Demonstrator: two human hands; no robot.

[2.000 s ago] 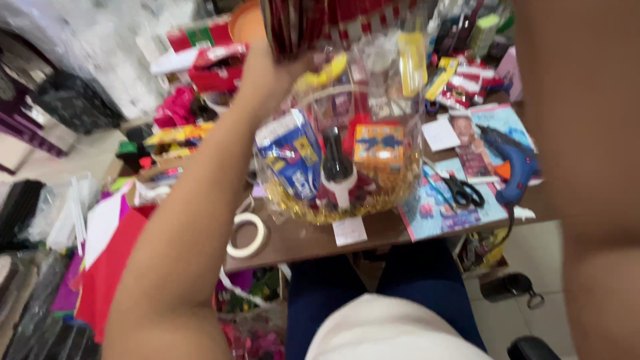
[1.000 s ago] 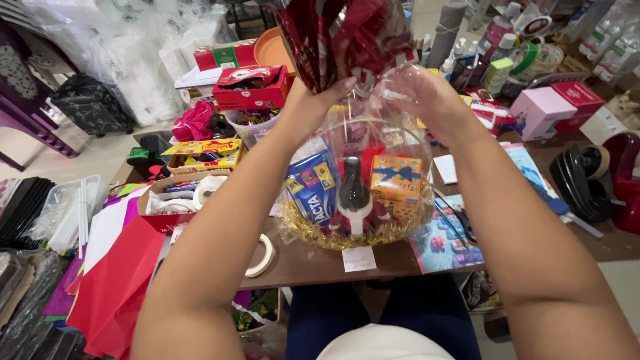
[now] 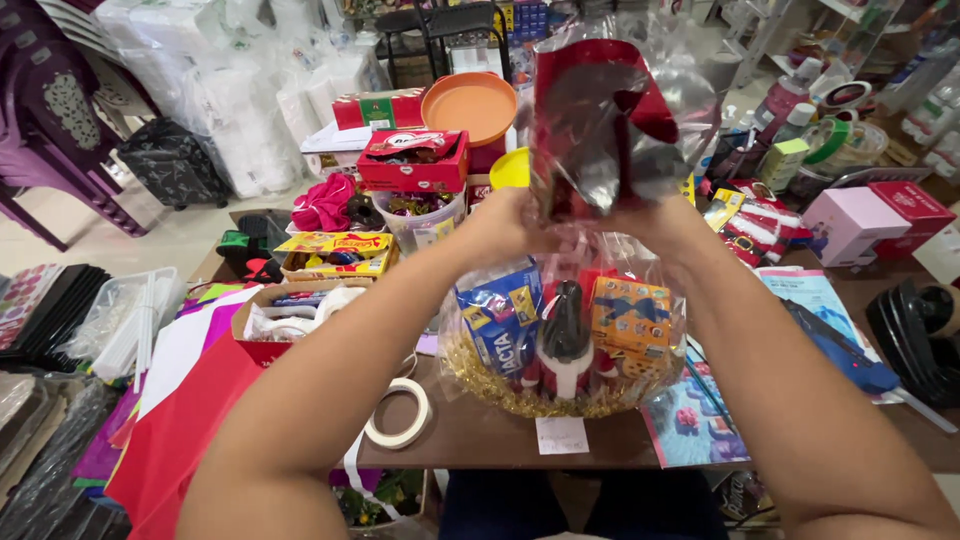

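A gift basket in clear plastic wrap point(image 3: 455, 322) stands on the brown table, trimmed with gold tinsel point(image 3: 551, 405). Through the wrap I see a blue Lacta packet point(image 3: 499, 319), a dark bottle in a red and white Santa-style dress point(image 3: 566, 337) and an orange patterned box with a dark bow point(image 3: 631, 319). My left hand point(image 3: 514, 229) and my right hand point(image 3: 656, 225) grip the gathered neck of the wrap from both sides. Above them the flared red and clear wrapping top point(image 3: 600, 120) stands up and hides part of my fingers.
Masking tape point(image 3: 397, 414) and a small written note point(image 3: 562, 436) lie near the front edge. A blue glue gun point(image 3: 840, 349) rests on a booklet at right. Candy boxes point(image 3: 412, 161) and a box of ribbon rolls point(image 3: 292, 322) stand left; bottles point(image 3: 787, 94) and a pink box point(image 3: 855, 225) stand right.
My right hand, not visible at the basket two seconds ago, has come onto the gathered wrap opposite my left hand. The view was tilted and blurred earlier and has steadied.
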